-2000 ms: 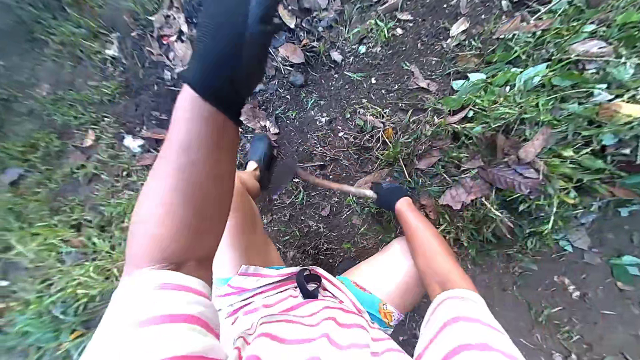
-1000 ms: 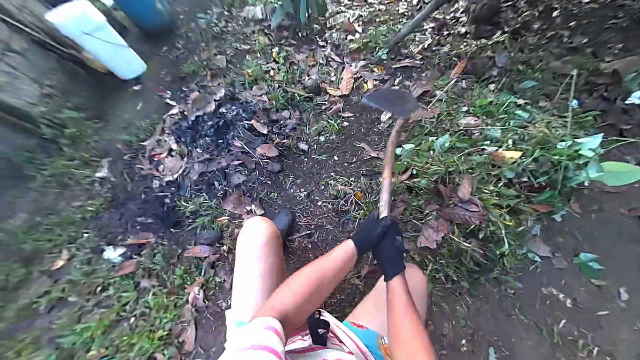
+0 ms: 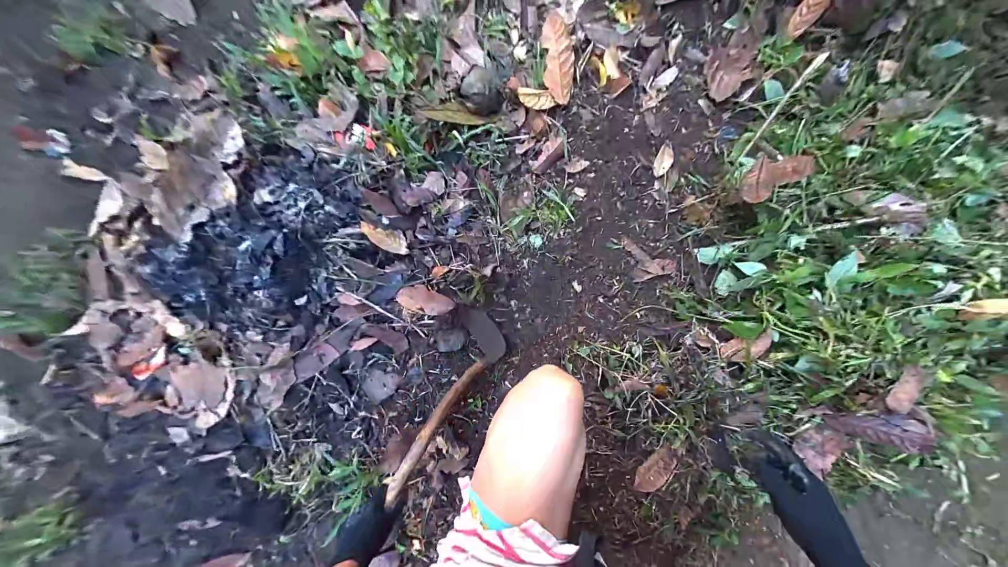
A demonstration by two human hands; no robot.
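My left hand (image 3: 364,529), in a black glove at the bottom left of centre, is closed around the wooden handle of a hoe (image 3: 433,433). The handle slants up and right to a dark metal blade (image 3: 482,335), which lies low against the soil and leaves beside a small dark stone (image 3: 450,339). My right hand (image 3: 791,488), also black-gloved, is at the lower right, low over cut grass and dry leaves (image 3: 882,431) and away from the hoe. Its fingers are blurred and dark against the ground, so their pose is unclear.
A bent knee (image 3: 539,425) shows between my hands. Charred, ashy leaf remains (image 3: 252,244) lie at the left, ringed by dry brown leaves (image 3: 185,177). Green grass and weeds (image 3: 850,276) cover the right side. Dark bare soil (image 3: 606,205) runs up the middle among scattered leaves.
Both hands were on the hoe handle a second ago; my right hand has let go and is apart at the right. The hoe has swung to the left in my left hand. The view has shifted.
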